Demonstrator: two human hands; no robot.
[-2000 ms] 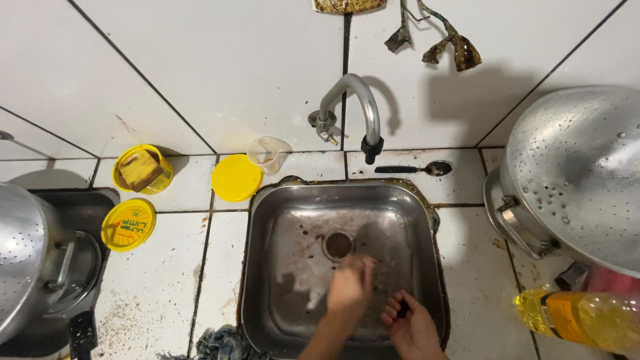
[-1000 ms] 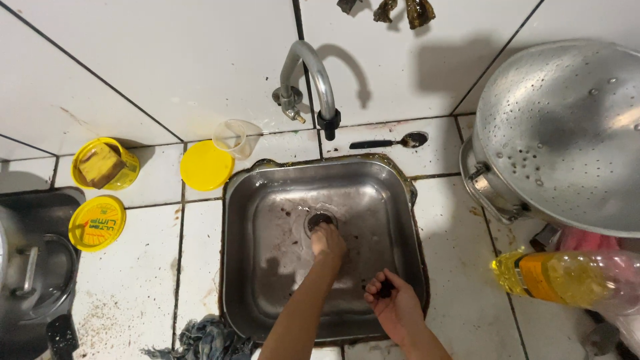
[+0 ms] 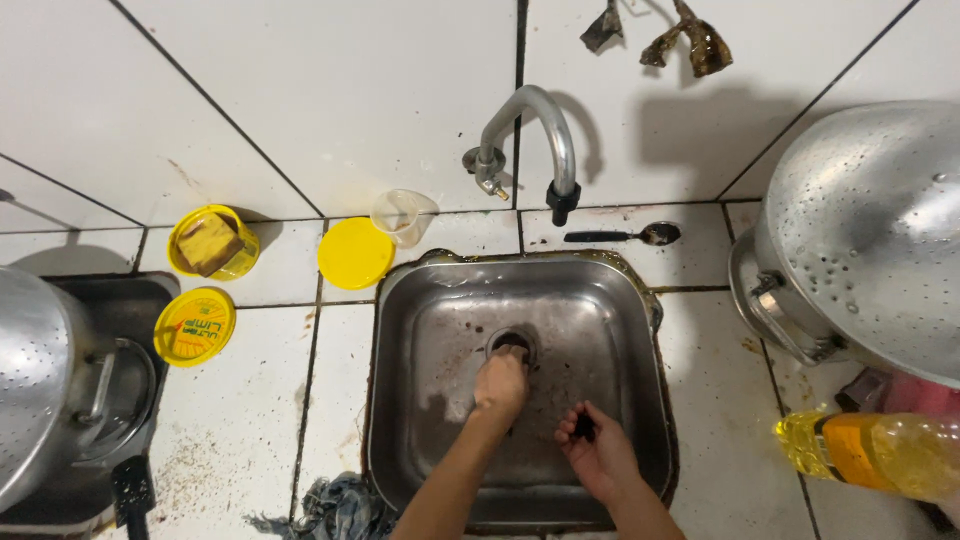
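A rectangular stainless steel sink [image 3: 555,465] lies below me, with dark bits scattered on its bottom. My left hand [image 3: 501,379] reaches down to the drain opening [image 3: 512,341]; its fingertips are in or at the dark hole, and whether they hold anything is hidden. My right hand [image 3: 592,442] is over the lower right part of the sink, palm turned up, fingers curled around a small dark clump [image 3: 583,427]. Above the back rim hangs a curved metal faucet [image 3: 534,97] with a black tip; no water is seen running from it.
Left of the sink are a yellow tub with a sponge [image 3: 208,244], two yellow lids [image 3: 356,253], a clear cup [image 3: 397,217], a metal pot [image 3: 34,375] and a dark cloth [image 3: 345,506]. A black-handled spoon [image 3: 622,235] lies behind; a large aluminium pot [image 3: 885,240] and yellow liquid bottle [image 3: 862,450] are right.
My left hand, above the sink floor beside the drain two seconds ago, has gone to the drain opening. My right hand stays low at the right with the dark clump.
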